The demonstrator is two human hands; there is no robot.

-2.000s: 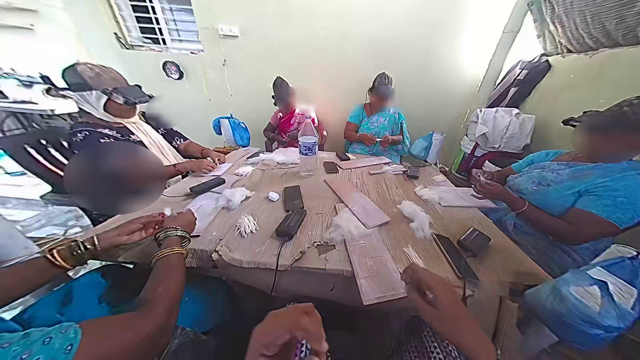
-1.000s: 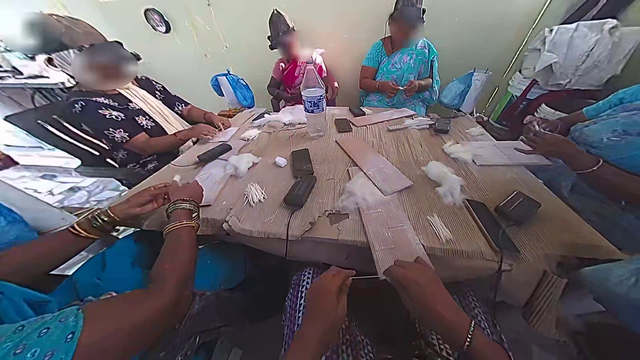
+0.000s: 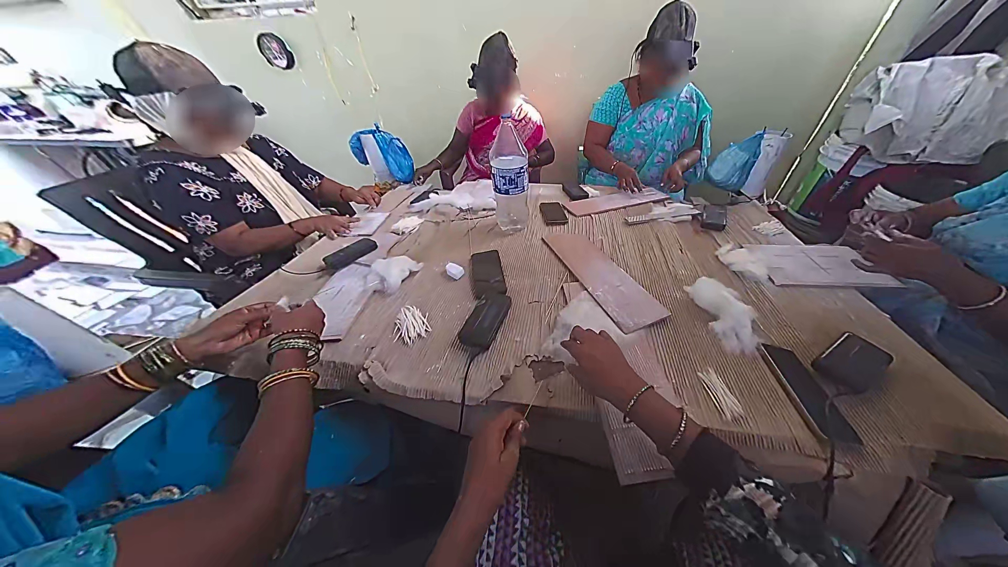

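My left hand is at the table's near edge, its fingers closed on a thin stick that points up. Farther forward and to the right, my right hand reaches onto a tuft of white cotton; whether its fingers grip any is hidden. Under that arm a pale board lies partly over the near edge. A second board lies beyond it. To the right are another cotton tuft and a small bundle of white sticks.
Corrugated cardboard with a torn near edge covers the table. On it stand a plastic bottle, black devices with a cable, a phone, a black case and a stick pile. Co-workers sit around; one person's arms are close at left.
My right hand has left the board at the near edge and moved forward to the cotton. My left hand keeps the thin stick, which was level between both hands one second ago.
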